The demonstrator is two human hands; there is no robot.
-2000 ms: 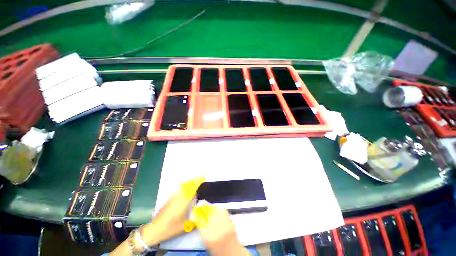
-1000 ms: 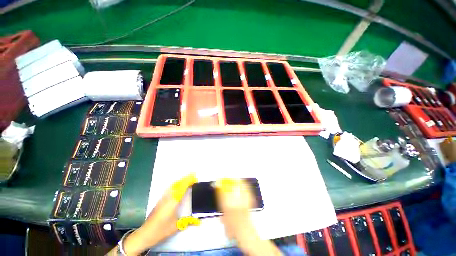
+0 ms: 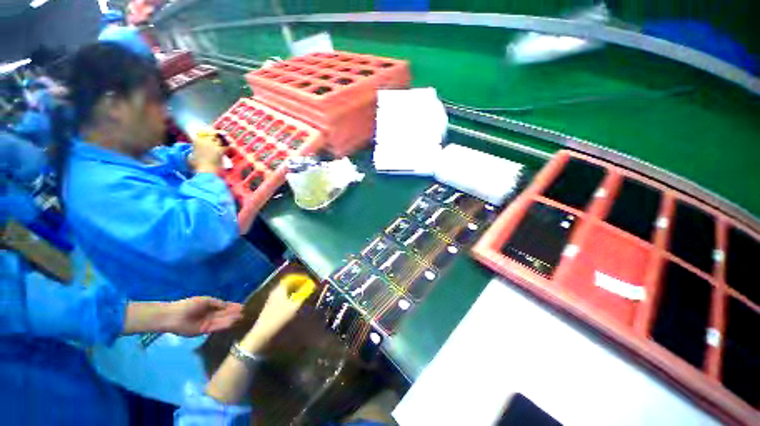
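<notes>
My left hand (image 3: 271, 320), with yellow finger cots and a bracelet, is held out at lower centre, past the bench edge and beside the near end of the printed film row (image 3: 404, 258). Its fingertips are close together and blurred; I cannot tell if they hold anything. My right hand cannot be made out. A black phone unit (image 3: 527, 413) lies on the white work sheet (image 3: 550, 358), cut off by the bottom edge. The orange-red phone tray (image 3: 533, 287) is at right, with a printed unit (image 3: 537, 237) in one pocket and a white label in a pocket without a phone.
A person in a blue smock (image 3: 154, 225) works at left over a many-pocket tray (image 3: 258, 141). Another person's bare hand (image 3: 196, 316) reaches in beside mine. Stacked orange-red trays (image 3: 333, 91), white stacks (image 3: 406, 129) and a dish with crumpled wipes (image 3: 321, 183) stand behind.
The view has swung left, bringing the neighbouring people into sight. My left hand has left the phone unit and moved left past the bench edge. My right hand is no longer seen over the phone.
</notes>
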